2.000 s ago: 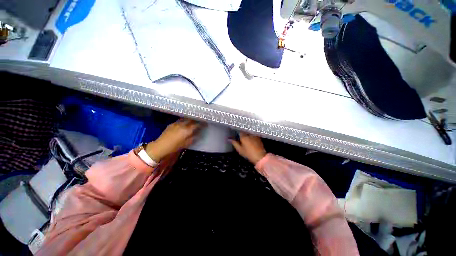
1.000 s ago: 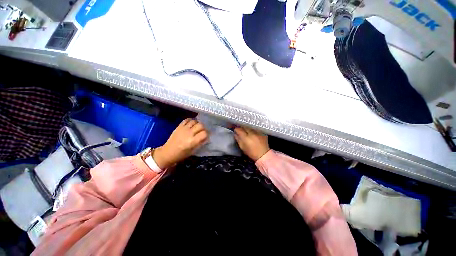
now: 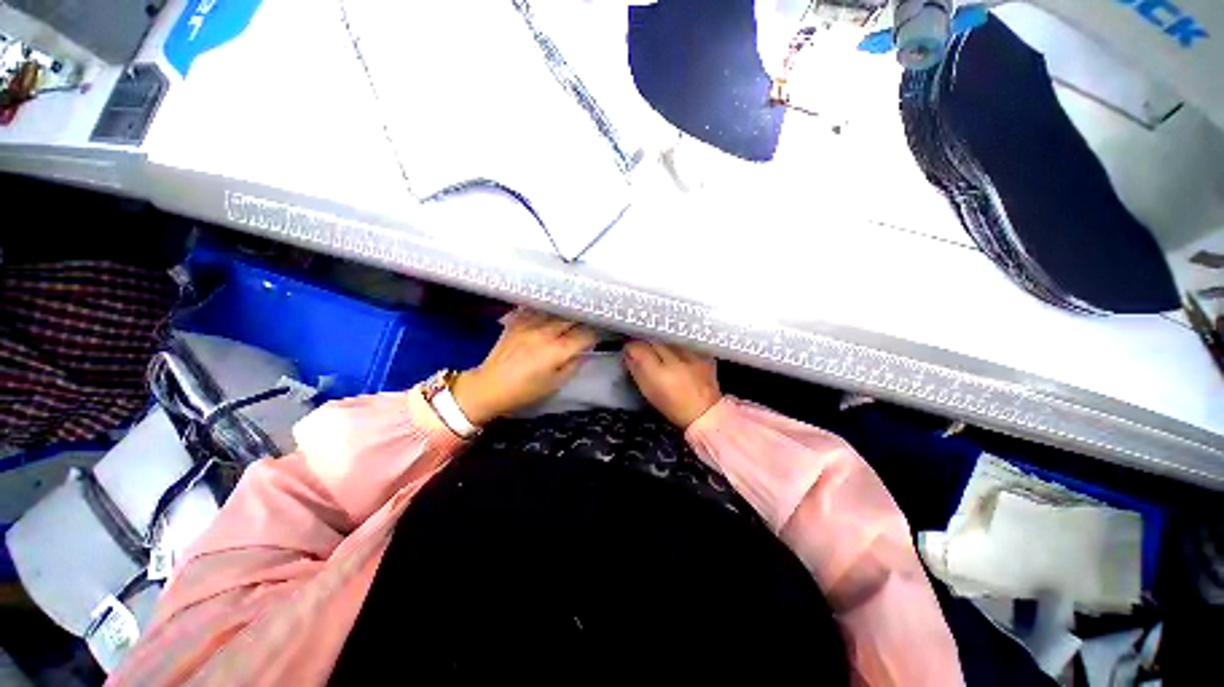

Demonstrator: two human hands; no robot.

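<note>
A pale grey-white cloth piece (image 3: 587,388) lies at lap level just below the table's front edge, partly hidden by my hands and the edge. My left hand (image 3: 540,360) holds the cloth at its left side, fingers bent at the table edge. My right hand (image 3: 673,377) holds it at its right side, close to the left hand. On the table, pale-side-up panels (image 3: 503,121) with dark frayed edges lie left of the needle area. A single dark navy curved piece (image 3: 711,81) lies right of them.
The white machine table (image 3: 805,255) has a scale along its front edge. A neat stack of navy curved pieces (image 3: 1047,175) lies right, by the machine head (image 3: 921,32). Snips (image 3: 1199,322) lie at the right end. A blue bin (image 3: 309,315) and tied pale bundles (image 3: 101,530) are below left; cream cloth (image 3: 1047,537) is below right.
My left hand has moved right and up over the cloth, nearer my right hand. My right hand has barely moved. The view has shifted slightly.
</note>
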